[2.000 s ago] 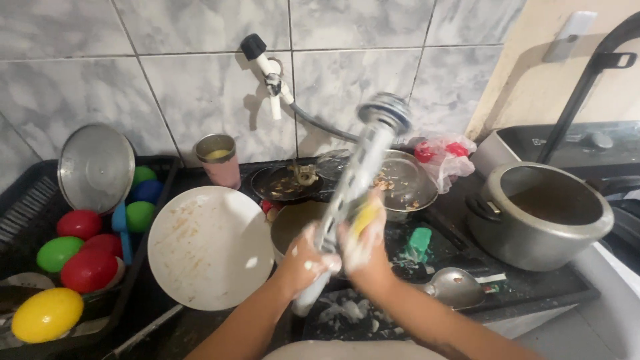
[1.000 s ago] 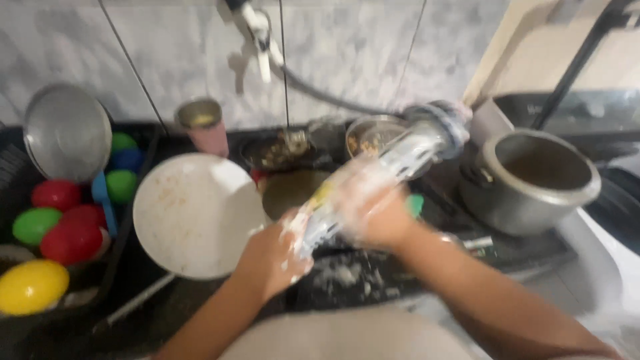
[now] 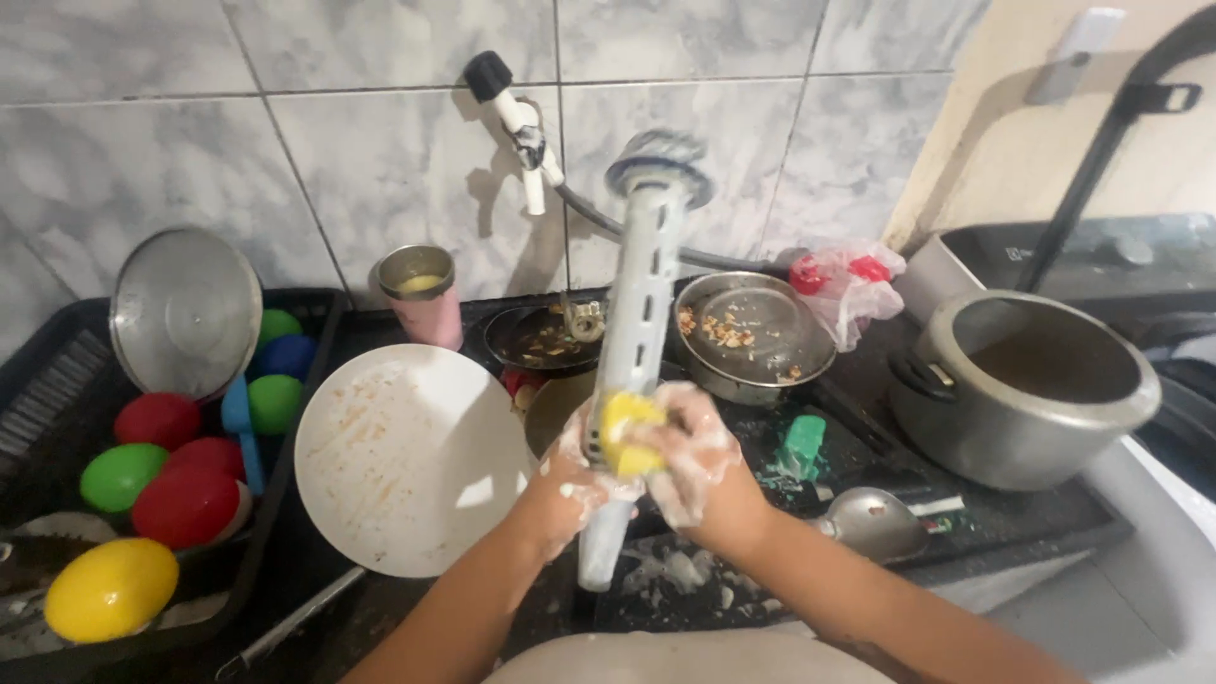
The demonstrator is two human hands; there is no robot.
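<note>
A long whitish slotted tube [image 3: 638, 294] with a round flanged end at the top stands nearly upright in front of me, leaning slightly right. My left hand [image 3: 570, 475] grips its lower part, and the narrow bottom end sticks out below. My right hand [image 3: 698, 456] presses a yellow sponge [image 3: 629, 434] against the tube just above my left hand. White suds cover both hands. To the left lies a white plate [image 3: 408, 465] with food smears. Behind the tube are a metal pan [image 3: 760, 332] with food scraps and a dark pan [image 3: 537, 353].
A black dish rack [image 3: 261, 546] at left holds a metal lid [image 3: 185, 313] and colored bowls. A pink cup [image 3: 427, 309] stands by the tiled wall. At right are a pressure cooker pot [image 3: 1016, 418], a metal ladle [image 3: 872, 522], a green object [image 3: 804, 445] and a plastic bag [image 3: 850, 285].
The tube, tilted to the right a second ago, is now closer to upright. The right hand with the sponge has moved along the tube.
</note>
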